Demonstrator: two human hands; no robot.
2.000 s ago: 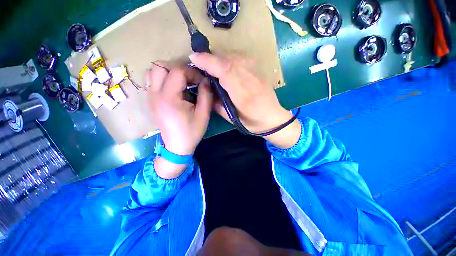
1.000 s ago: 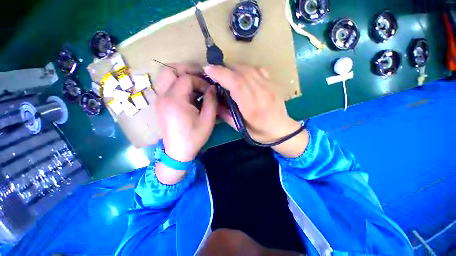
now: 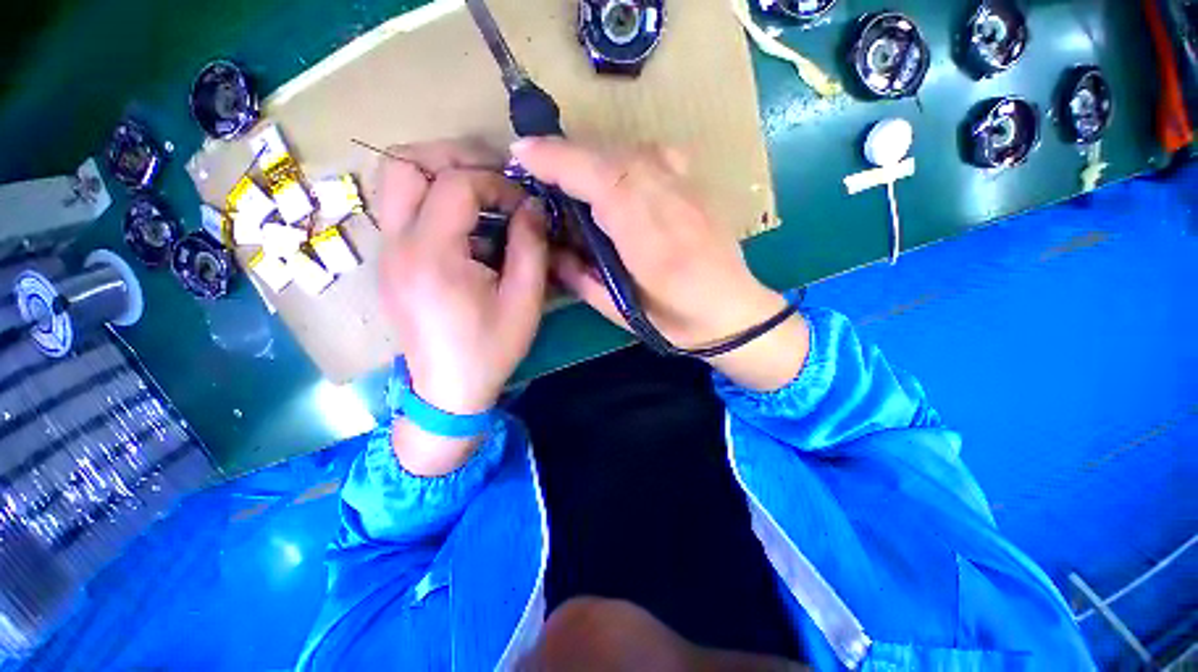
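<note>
My left hand [image 3: 453, 282] is closed around a small dark unit [image 3: 491, 239], mostly hidden by the fingers. A thin wire [image 3: 390, 154] sticks out past its fingertips to the upper left. My right hand [image 3: 644, 236] holds the soldering iron [image 3: 531, 108] between thumb and palm, its silver shaft pointing up and away over the cardboard. Its black cord runs over the right wrist. The right fingertips meet the left ones at the unit; the contact point is hidden. White battery cells with yellow ends [image 3: 292, 221] lie in a pile left of the hands.
Cardboard mat [image 3: 683, 125] lies under the hands. One round unit [image 3: 621, 29] sits on it; several others [image 3: 888, 55] stand right and left on the green bench. A white disc with a stem [image 3: 888, 142] lies right. Wire spool [image 3: 76, 305] and ribbed clear tray [image 3: 99, 453] are left.
The camera view has shifted between frames. Both hands stay together with the unit and iron. The thin wire at the left fingertips now sticks out further to the upper left than two seconds ago.
</note>
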